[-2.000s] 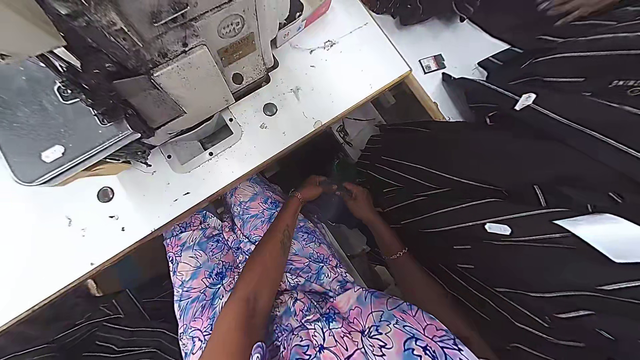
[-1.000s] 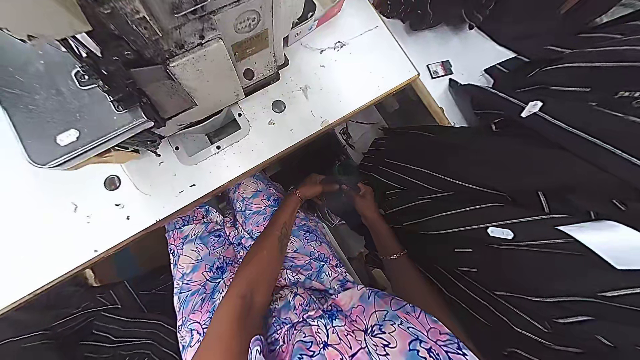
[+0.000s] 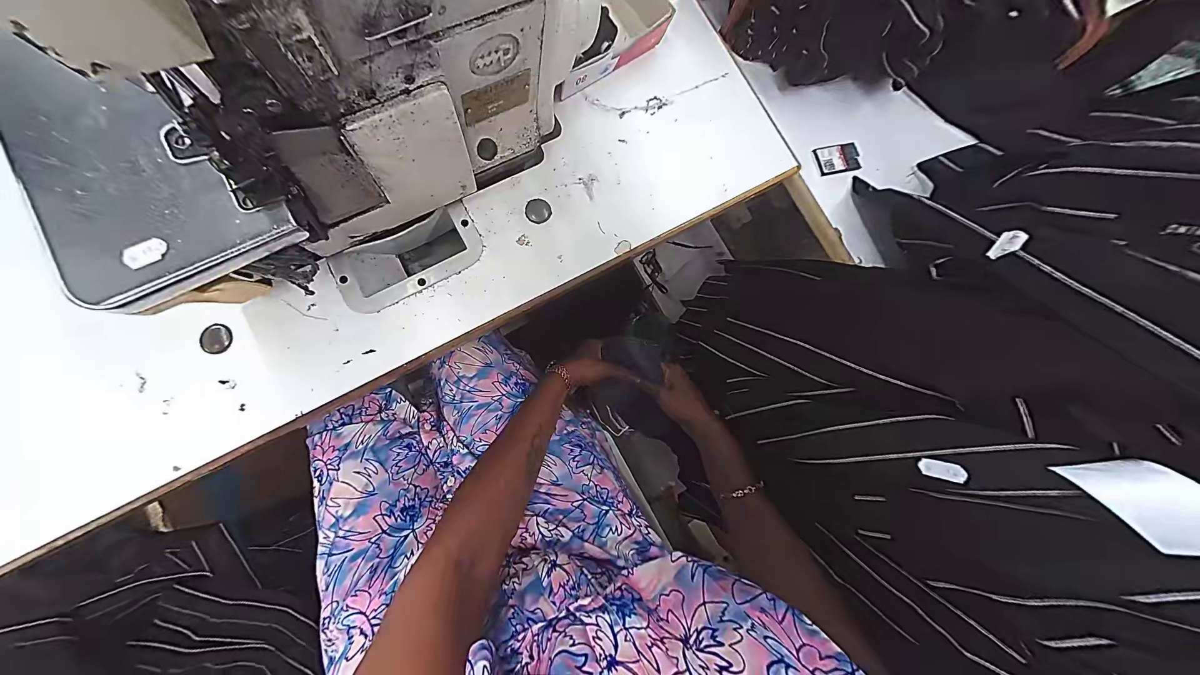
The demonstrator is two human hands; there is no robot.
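Observation:
Below the edge of the white sewing table, my left hand (image 3: 596,367) and my right hand (image 3: 681,394) are close together on a piece of dark cloth (image 3: 634,360). Both hands grip it, the left from its left side and the right from its right side. The cloth's lower part hangs in shadow, and some fingertips are hard to make out. Close to my right forearm lies a heap of black fabric with white stripes (image 3: 844,366). My lap is covered by a floral garment (image 3: 600,600).
An industrial sewing machine (image 3: 412,141) stands on the white table (image 3: 656,187). More striped black fabric (image 3: 169,600) lies low at the left. White paper (image 3: 1139,502) and small labels rest on the right heap. Another person's hand (image 3: 1086,33) shows at the top right.
My hands stay together below the table edge, and the dark cloth between them now shows more broadly. The other person's hand at the top right has changed place.

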